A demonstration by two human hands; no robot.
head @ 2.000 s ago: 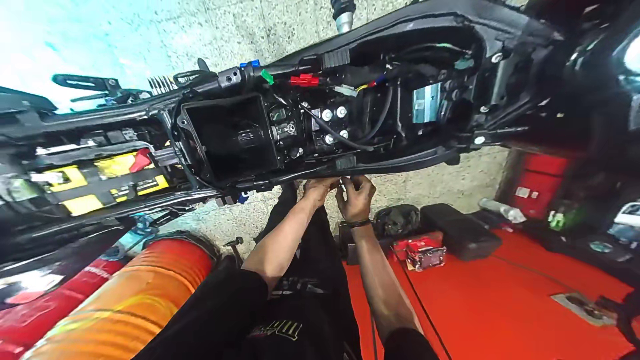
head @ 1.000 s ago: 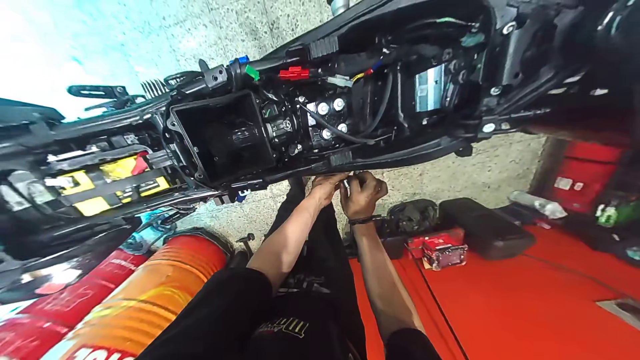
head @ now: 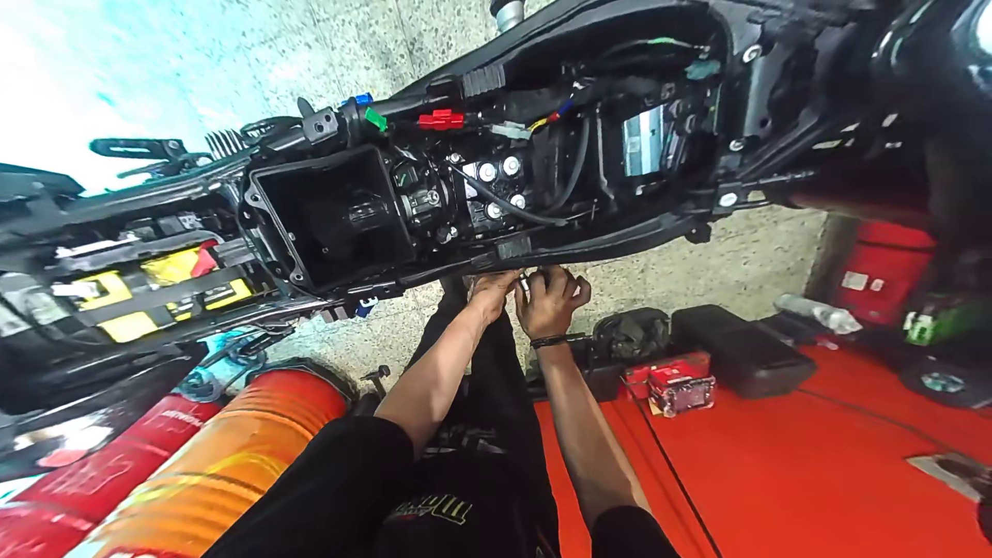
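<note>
A stripped motorcycle's black frame [head: 620, 252] crosses the view, with an open black airbox [head: 333, 217] left of centre and a battery [head: 178, 267] with yellow labels farther left. Red [head: 441, 119] and green [head: 376, 118] connectors lie along the far frame rail. Below the near rail, my left hand [head: 492, 294] reaches in at the frame's lower side, its fingertips partly hidden. Close beside it on the right is my right hand [head: 549, 301], with curled fingers around a small pale metallic piece [head: 525, 287]. Whether my left hand grips anything cannot be seen.
Orange [head: 240, 449] and red [head: 116, 473] drums stand at lower left. A red surface [head: 759, 465] at right bears a red box [head: 678, 384] and a black case [head: 740, 349]. A hammer-like tool [head: 377, 377] lies near the orange drum. A red container [head: 883, 271] stands farther right.
My right hand's fingers have shifted their pose around the small piece. Both hands stay close together below the near frame rail.
</note>
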